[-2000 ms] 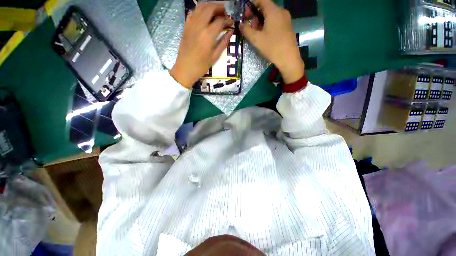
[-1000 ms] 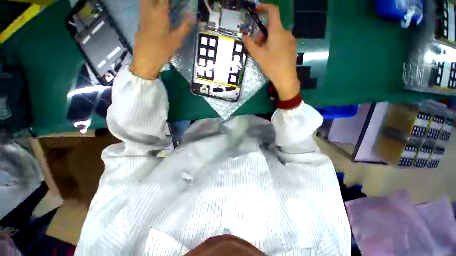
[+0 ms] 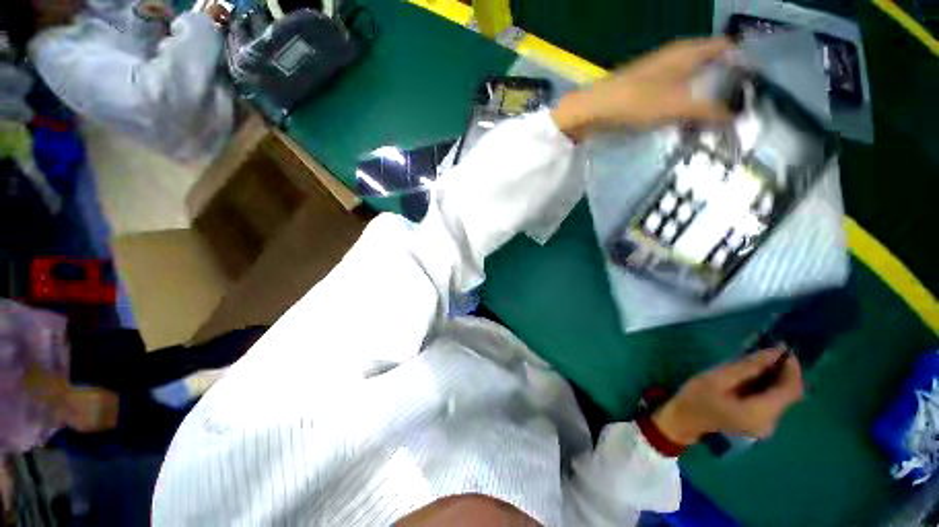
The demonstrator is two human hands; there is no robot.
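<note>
A black-rimmed device [image 3: 633, 250] lies at a slant on a bubble bag [image 3: 680, 309], blurred. Its battery [image 3: 710, 211] has yellow edges and black-and-white squares. My left hand [image 3: 659, 91], blurred, reaches over the device's upper left end; its fingertips are at the mainboard end, and whether they grip anything cannot be told. My right hand [image 3: 733, 399] is below the bag, clear of the device, with its fingers closed on dark tweezers [image 3: 767, 373], mostly hidden by the fingers.
A second opened device [image 3: 515, 98] lies beyond my left sleeve, near glossy black film sheets [image 3: 412, 170]. Bagged devices [image 3: 839, 72] lie at the upper right. A blue box [image 3: 922, 412] is at the right edge, a cardboard box [image 3: 257, 232] at left. Another person's sleeve [image 3: 154, 88] shows upper left.
The view has turned, so the bench now slants. My left hand has moved from beside the device to over its upper end. My right hand has moved away from the device, towards me.
</note>
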